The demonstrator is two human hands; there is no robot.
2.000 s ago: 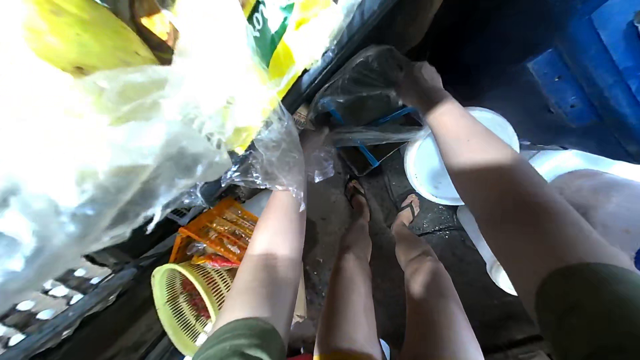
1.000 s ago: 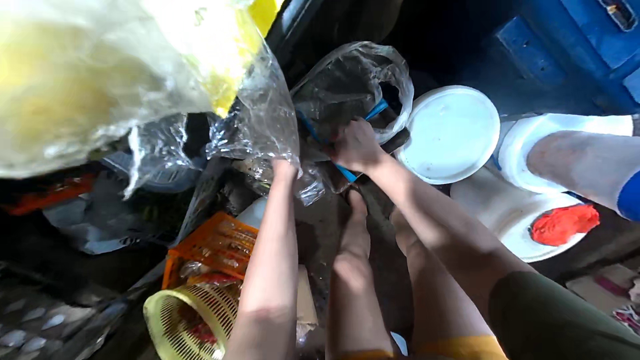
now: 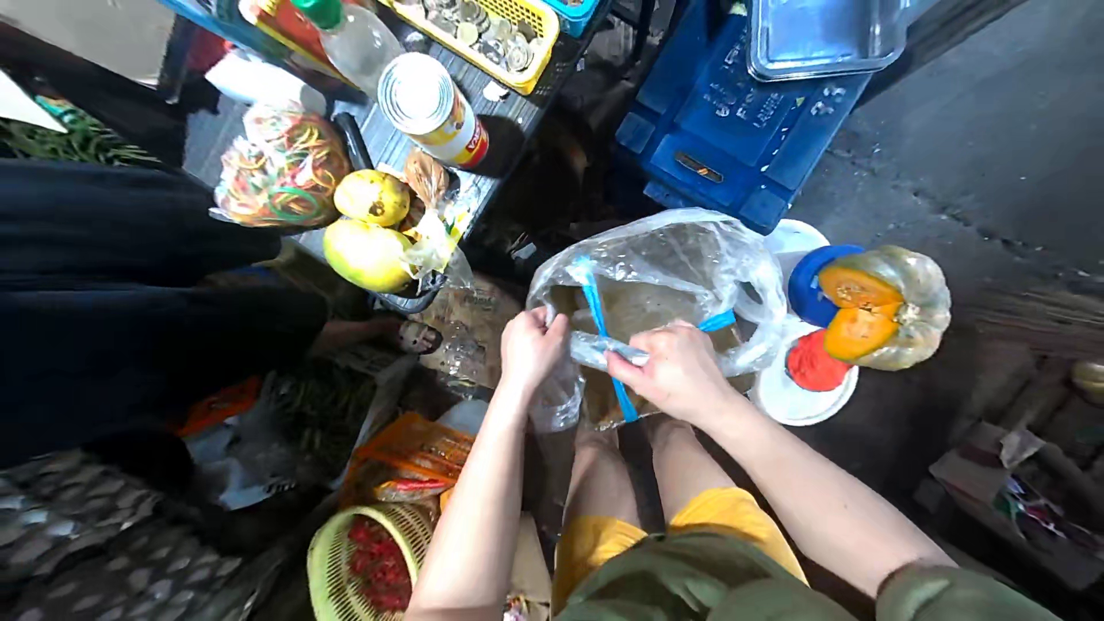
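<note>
A large clear plastic bag (image 3: 681, 250) is spread over a cardboard box (image 3: 642, 302) that bears blue straps, just in front of my legs. My left hand (image 3: 530, 345) pinches the bag's edge at its near left. Close beside it, my right hand (image 3: 673, 366) grips a bunched part of the same edge, next to a blue strap (image 3: 595, 302). The gathered plastic stretches between both hands. The fingertips of my right hand are partly hidden by the hand itself.
A table at upper left holds mangoes (image 3: 369, 254), a bag of rubber bands (image 3: 283, 168), a can (image 3: 431, 108) and a yellow coin basket (image 3: 539, 47). Blue crate (image 3: 733, 112) beyond; cut pumpkin (image 3: 914, 310) at right; green basket (image 3: 323, 561) at lower left. A person in dark clothes (image 3: 129, 302) is at left.
The bag, earlier held near the table's edge, now lies wide over the strapped box. My hands have come closer together on its edge. The view has shifted considerably, bringing the cut pumpkin into sight.
</note>
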